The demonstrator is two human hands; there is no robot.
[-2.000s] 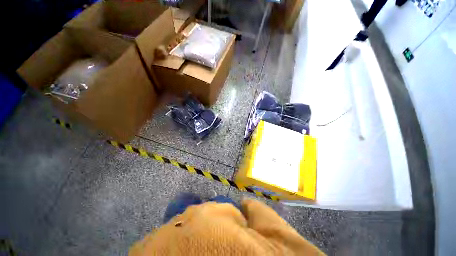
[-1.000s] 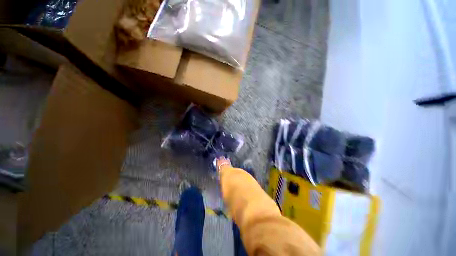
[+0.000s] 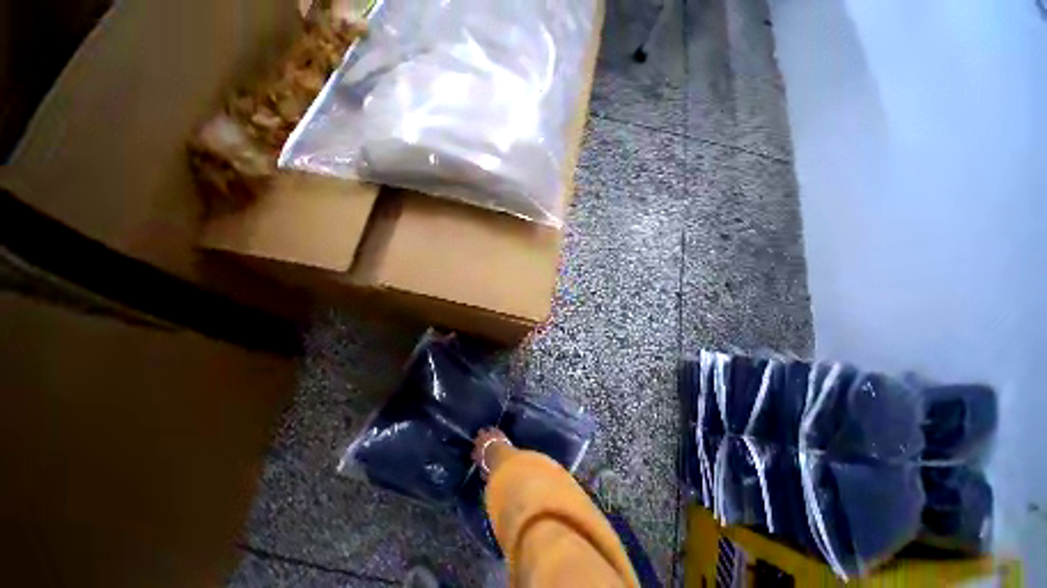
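Note:
A tied bundle of dark garments in shiny clear plastic lies on the floor in front of me, below a carton. A thin tie crosses its middle. My right hand, in an orange-yellow sleeve, is at the tie where the bagged pieces meet. Its fingers look closed on the bundle there, though the fingertips are partly hidden and small. The bundle looks low on the floor. My left hand is not in view.
A carton holds a large clear poly bag and crumpled brown material. A large brown carton flap fills the left. Bagged dark garments with white ties rest on a yellow box at right, beside a white wall.
The view has come closer to the floor bundle and carton. My right hand has moved from in front of my body to the bundle's lower edge, then to its middle.

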